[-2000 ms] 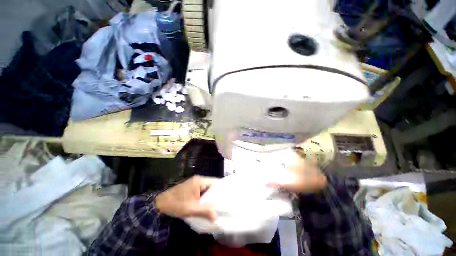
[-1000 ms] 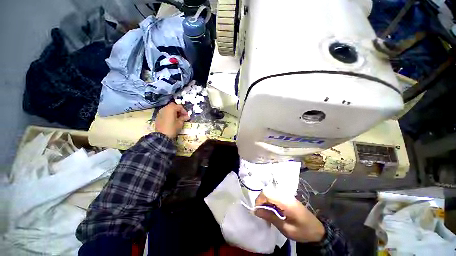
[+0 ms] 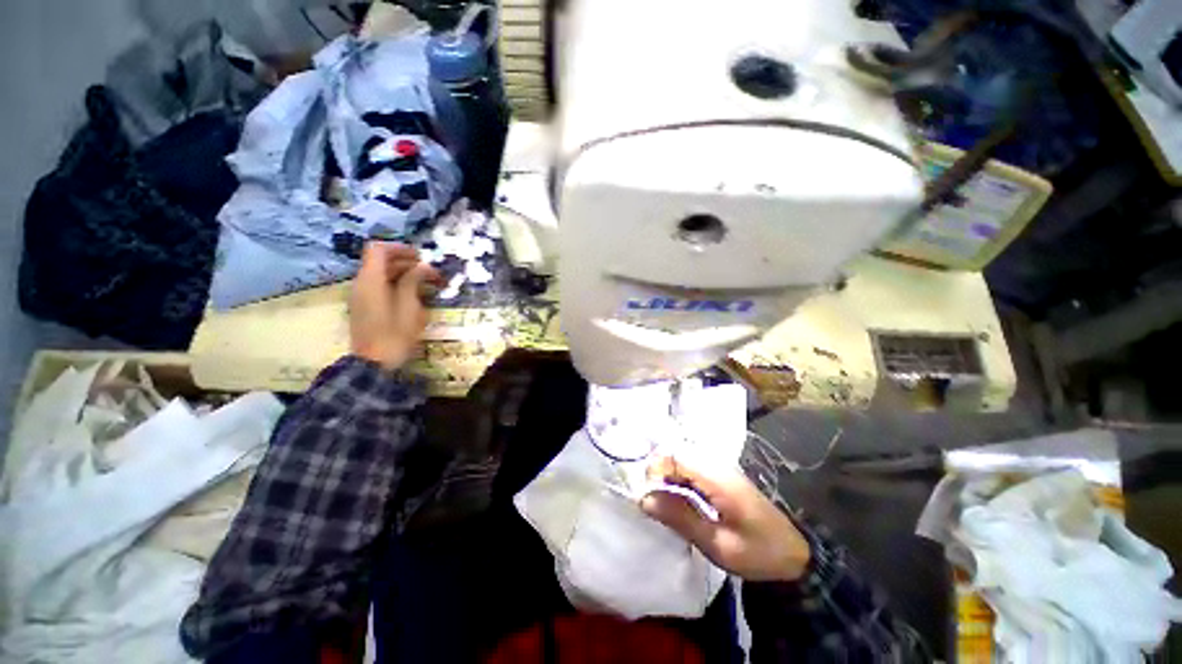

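Observation:
A white cloth piece (image 3: 625, 551) hangs from under the sewing machine head (image 3: 726, 247) down over my lap. My right hand (image 3: 732, 519) grips its upper part below the needle area, with a white cord or folded edge at the fingers. The needle area is hidden under the head. My left hand (image 3: 392, 305) is at the left of the table, beside small white pieces (image 3: 462, 249) on a dark patch. Its fingers are bent and slightly blurred; whether they hold a piece cannot be told.
The cream table (image 3: 279, 350) holds a grey-blue plastic bag (image 3: 292, 175) and a dark flask (image 3: 460, 97). A bin of white pieces (image 3: 130, 506) is at the left, a tray heaped with white pieces (image 3: 1063, 558) at the right. A yellowish panel (image 3: 979, 208) stands behind the head.
Since two seconds ago, my left hand has left the cloth and reached to the small white pieces. My right hand stays on the cloth. The view has shifted.

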